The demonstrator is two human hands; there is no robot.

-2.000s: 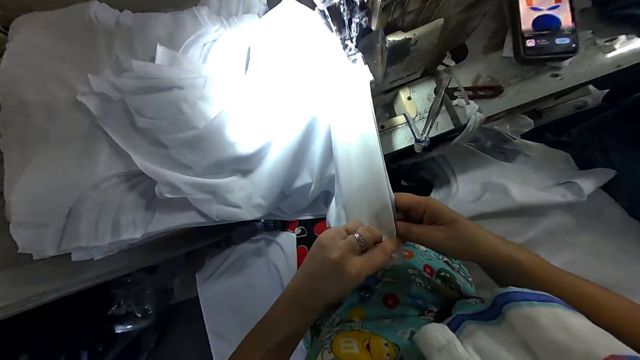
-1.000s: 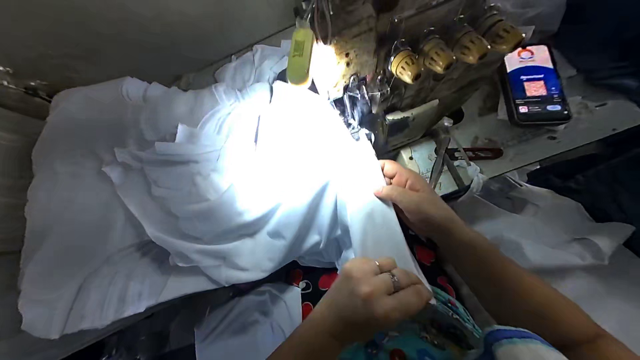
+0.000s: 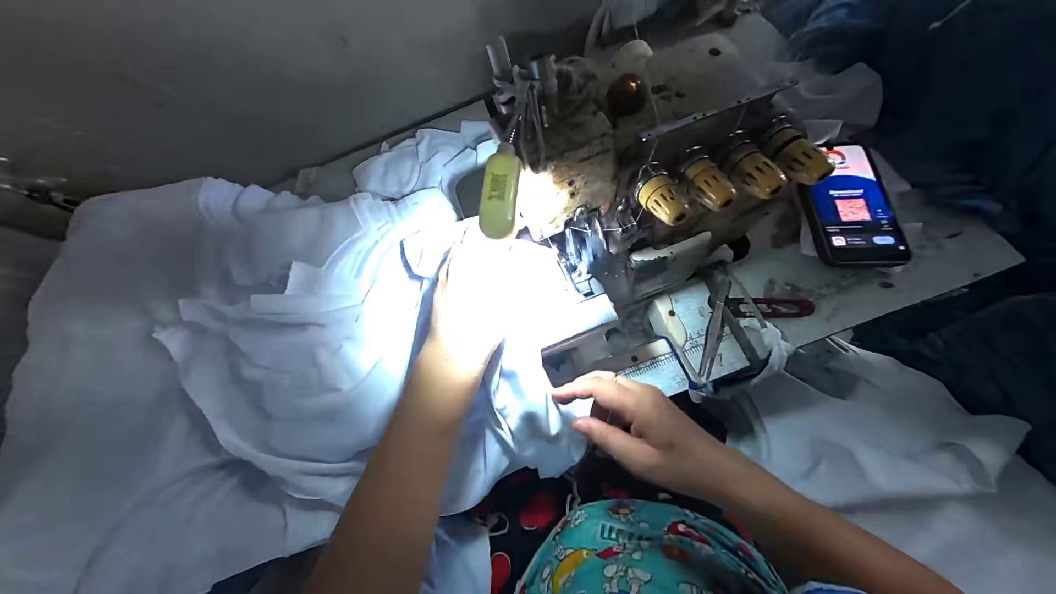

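Note:
White fabric pieces [image 3: 297,396] lie in a layered heap on the left and reach up to the sewing machine [image 3: 586,157], an overlock type by its look. My left hand [image 3: 466,313] rests on the cloth just left of the presser foot [image 3: 586,276]; glare from the lamp washes out its fingers, so its grip cannot be made out. My right hand [image 3: 615,412] is at the right edge of the cloth, thumb and index finger apart, the index fingertip at the fabric. Several yellow tension dials [image 3: 709,183] stand on the machine's front.
A phone [image 3: 858,206] with a lit screen lies on the machine table at right. Metal tweezers [image 3: 714,330] and a red-handled tool [image 3: 771,308] lie nearer. More white cloth [image 3: 891,437] hangs at lower right. A yellow-green tag-like piece [image 3: 499,191] hangs before the needle area.
My left hand has moved up from the near end of the cloth strip to beside the presser foot. My right hand has moved down from near the foot, and its fingers have opened.

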